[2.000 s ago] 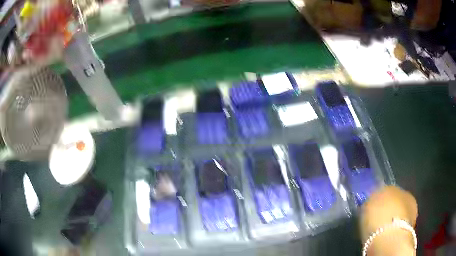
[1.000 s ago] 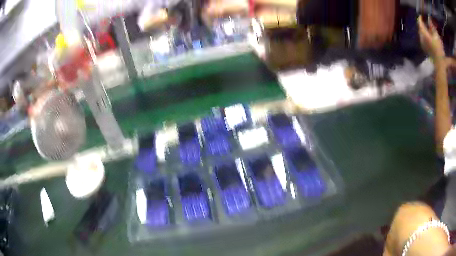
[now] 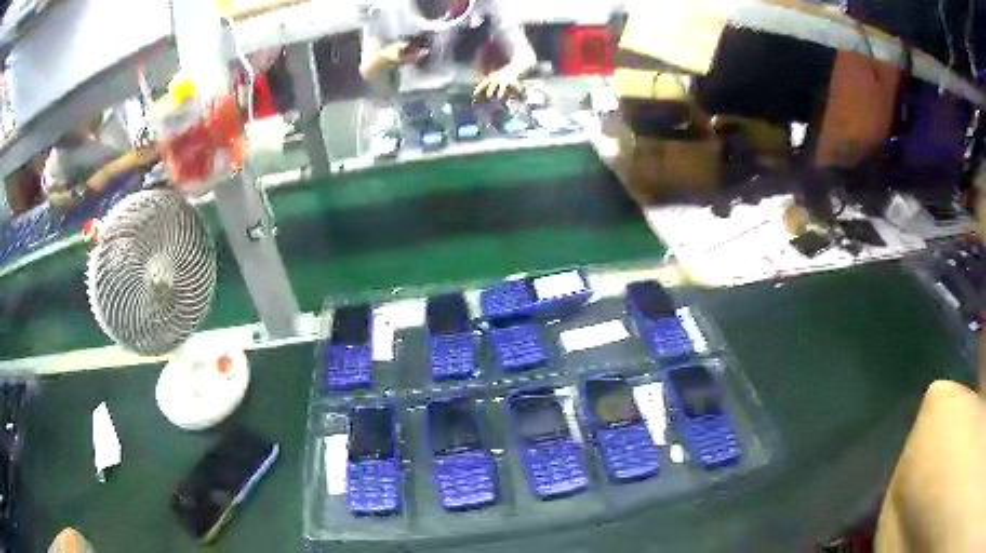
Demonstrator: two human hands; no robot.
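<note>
A clear blister tray (image 3: 541, 529) lies on the dark green bench, holding blue keypad phones in two rows. One phone (image 3: 535, 296) lies sideways across the back row, over the top of another phone (image 3: 518, 347); its screen glows white. The other screens look dark. White paper labels (image 3: 594, 335) lie in several pockets. What looks like part of my right hand or wrist (image 3: 938, 481) is at the right edge, cut off, away from the tray. A small piece of skin, probably my left hand (image 3: 71, 542), shows at the bottom left edge. Neither hand's fingers can be made out.
Left of the tray are a black smartphone (image 3: 225, 483), a white paper scrap (image 3: 105, 441) and a desk fan (image 3: 152, 272) on a round white base (image 3: 202, 386). Behind run a metal post (image 3: 257, 254) and green conveyor belt (image 3: 454, 221). A person (image 3: 503, 78) works beyond it.
The view has shifted and sharpened. The bare wrist at the right sits nearer the right edge and its bracelet is out of view. Skin has appeared at the bottom left. The phones look unmoved.
</note>
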